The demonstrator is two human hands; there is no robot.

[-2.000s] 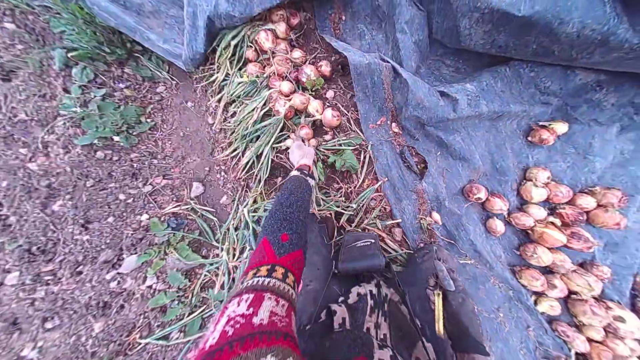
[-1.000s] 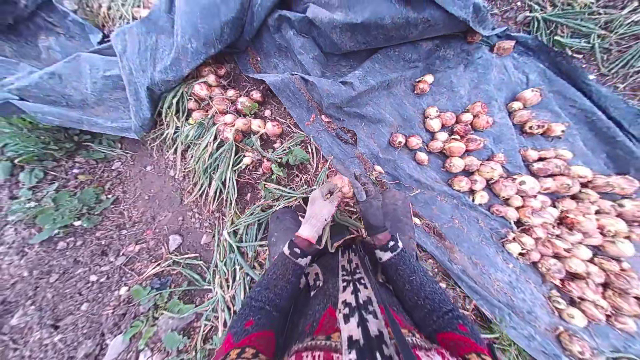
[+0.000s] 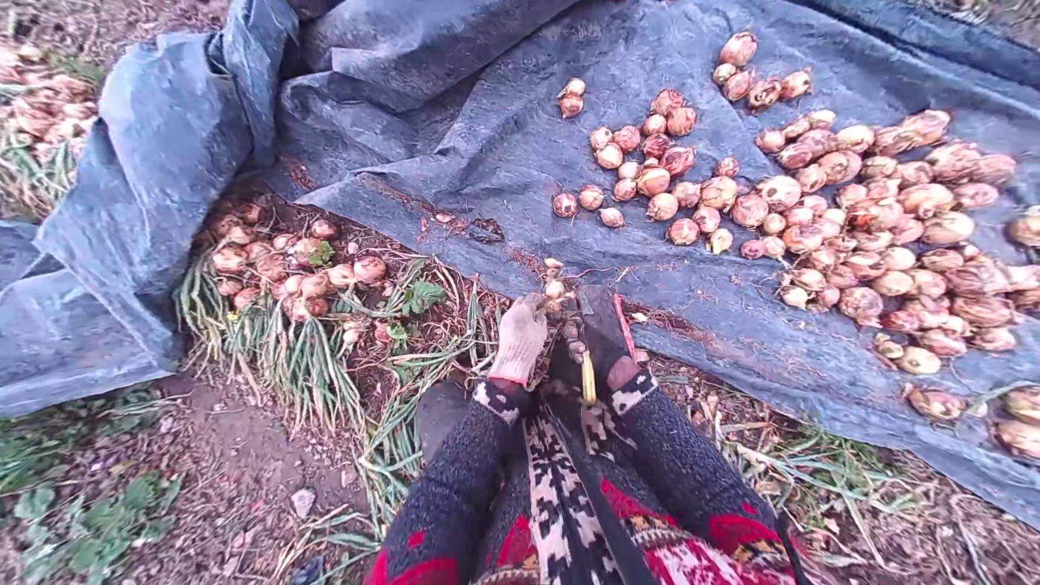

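My left hand (image 3: 522,337), in a pale knit glove, is closed around small onions (image 3: 555,290) that show above its fingertips. Close beside it on the right is my right hand (image 3: 603,325), in a dark glove. A narrow yellow handle-like piece (image 3: 588,378) hangs at its palm side, and a red strip runs along its outer edge; the tool's shape is mostly hidden. Left of my hands, onions with green tops (image 3: 313,284) lie heaped on the soil. Many loose onions without long tops (image 3: 894,236) lie spread on the blue-grey sheet (image 3: 455,195).
The sheet is bunched into thick folds (image 3: 179,122) at the upper left. Beyond them lies another onion pile (image 3: 49,106). Cut or loose green leaves (image 3: 398,439) and low weeds (image 3: 106,520) cover parts of the soil near my knees.
My left hand has drawn back from the topped onion heap and come beside my right hand. Both hands are together at small onions. The view has swung right.
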